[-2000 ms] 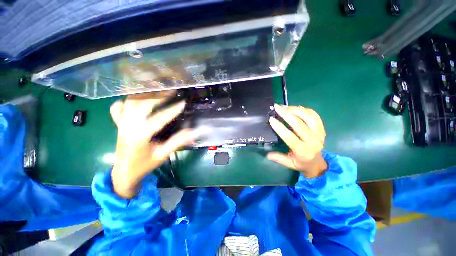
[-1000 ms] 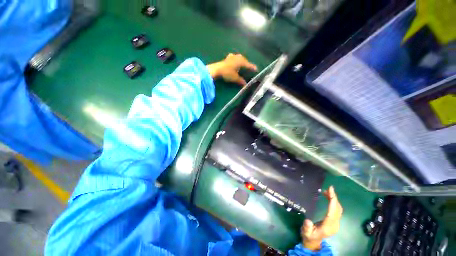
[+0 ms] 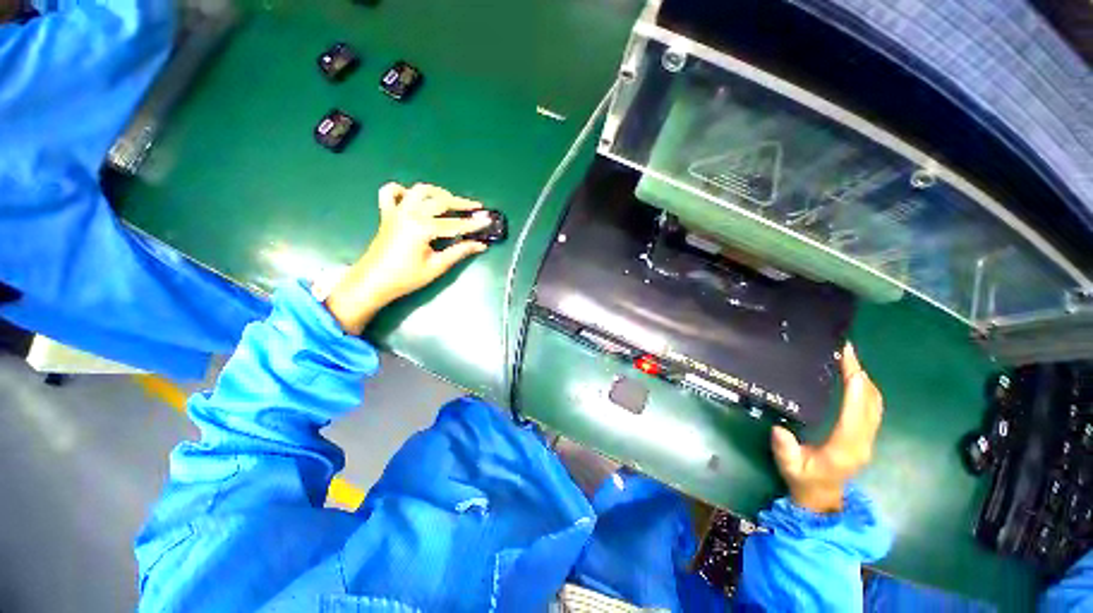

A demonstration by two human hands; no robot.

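Note:
My left hand [image 3: 420, 240] holds a small black housing [image 3: 491, 226] between its fingertips, over the green mat left of the fixture. The fixture base [image 3: 707, 317] is a flat glossy black box with white lettering and a red button [image 3: 647, 365] on its front edge. My right hand [image 3: 837, 443] rests at the base's right front corner, with thumb and fingers apart on its edge. The clear acrylic guard [image 3: 791, 180] stands over the rear of the base. The nest [image 3: 719, 258] shows partly under it.
Several loose black housings [image 3: 336, 129] lie on the green mat at upper left. A black parts tray [image 3: 1043, 467] is at right. A pale tube [image 3: 527, 240] runs beside the base's left. A dark square pad [image 3: 629, 394] lies before it. A neighbour's blue sleeve [image 3: 72, 204] is at left.
My left hand has come back from the far side of the bench, nearer to me, and now has a housing in its fingertips. My right hand stays at the base's right corner. The view has shifted.

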